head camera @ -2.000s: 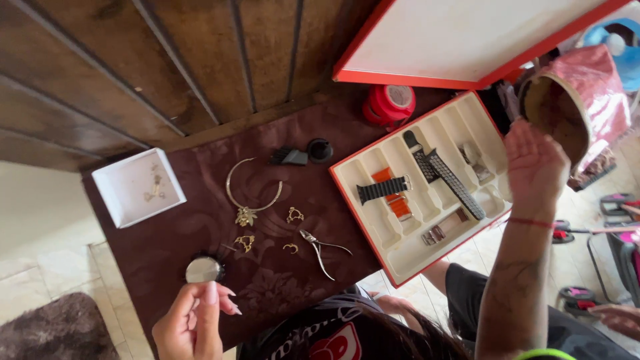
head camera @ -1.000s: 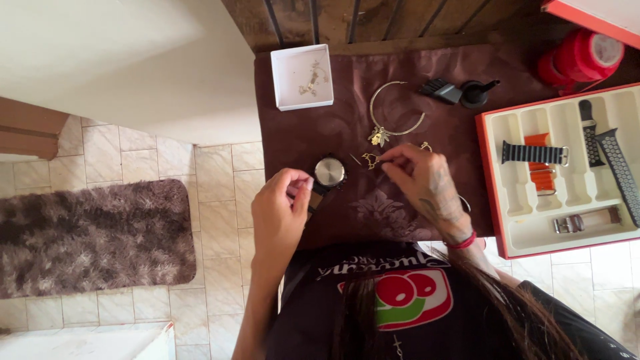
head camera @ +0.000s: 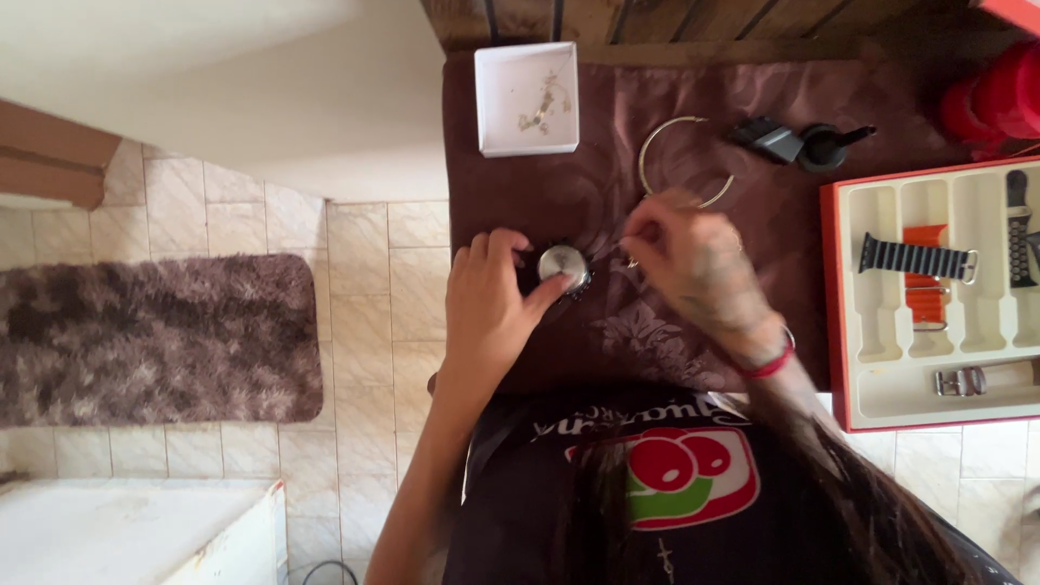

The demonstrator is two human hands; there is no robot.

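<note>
A round watch case (head camera: pixel 562 268), silver face up with a dark rim, lies near the left edge of the brown tablecloth. My left hand (head camera: pixel 497 296) rests around it, thumb on its lower right edge and fingers at its upper left. Just right of the case, my right hand (head camera: pixel 691 264) is blurred, thumb and index finger pinched together near a small gold piece (head camera: pixel 631 262); whether they grip it is unclear. Above this hand lies an open metal choker (head camera: pixel 643 158), partly covered. The white box (head camera: pixel 528 146) at the upper left holds a fine gold chain (head camera: pixel 538 114).
On the right stands a red-edged organizer tray (head camera: pixel 886 390) with several watch straps, among them a black one (head camera: pixel 918 258) over an orange one (head camera: pixel 925 305). A black brush-like tool (head camera: pixel 768 138), a round black item (head camera: pixel 822 148) and a red container (head camera: pixel 995 97) lie along the back.
The view has swung left since the first frame. My right hand, at the far right then, is now over the table beside the watch case. My left thumb now lies on the case.
</note>
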